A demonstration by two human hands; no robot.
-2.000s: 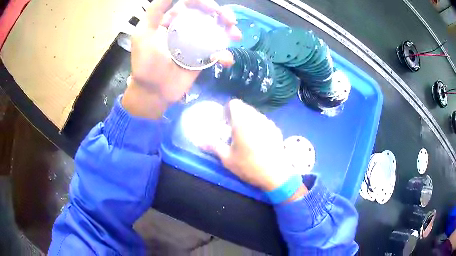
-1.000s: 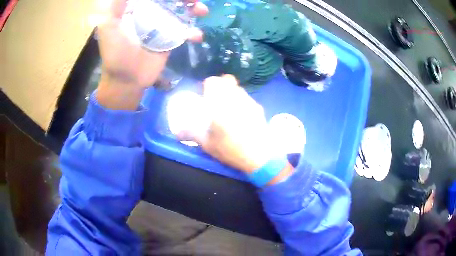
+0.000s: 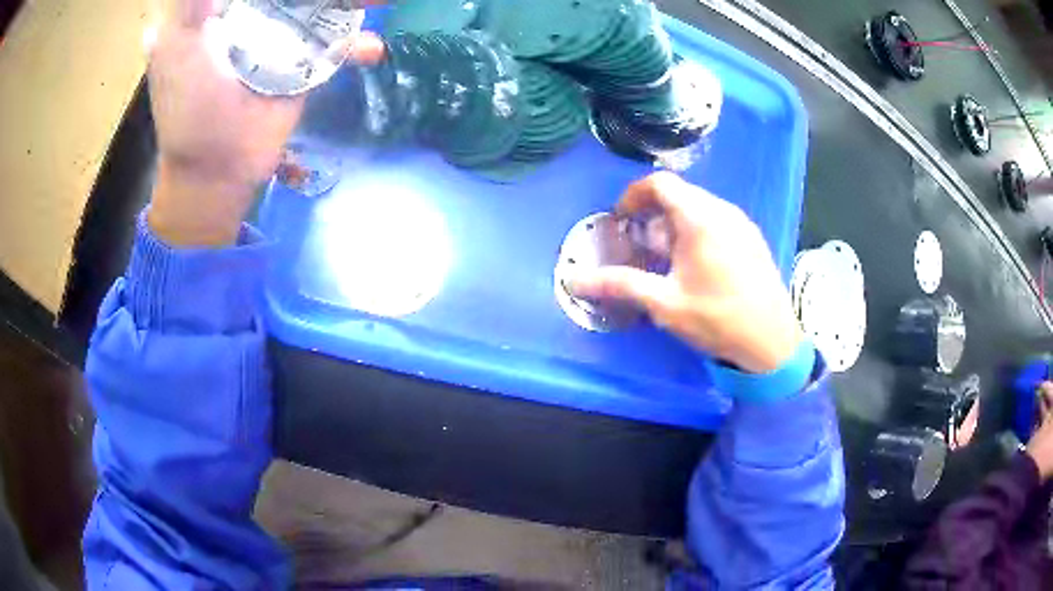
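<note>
My left hand [image 3: 219, 127] is raised at the upper left and holds a shiny silver disc [image 3: 283, 52] with small rim holes; its upper part is cut off by the picture's edge. My right hand [image 3: 704, 266] has its thumb and fingers on another silver disc [image 3: 583, 260] over the blue tray [image 3: 543, 387]. A third disc [image 3: 387, 248], washed out by glare, lies in the tray's left part. Overlapping dark green discs [image 3: 485, 98] fill the tray's far side, with silver-faced ones [image 3: 691, 104] at their right end. Clear film [image 3: 312, 171] shows near my left wrist.
Loose white discs [image 3: 831, 306] lie right of the tray. A small pale disc [image 3: 927, 261] and several dark cylindrical housings [image 3: 931, 335] stand farther right. Round units with red leads [image 3: 896, 46] lie beyond the metal rail [image 3: 878, 110]. Cardboard [image 3: 69, 127] is at left; another person's hand [image 3: 1043, 433] is at right.
My right hand has moved right, off the glaring disc, to the other silver disc in the tray. My left hand still holds its disc. The whole view has shifted, moving the tray left and up.
</note>
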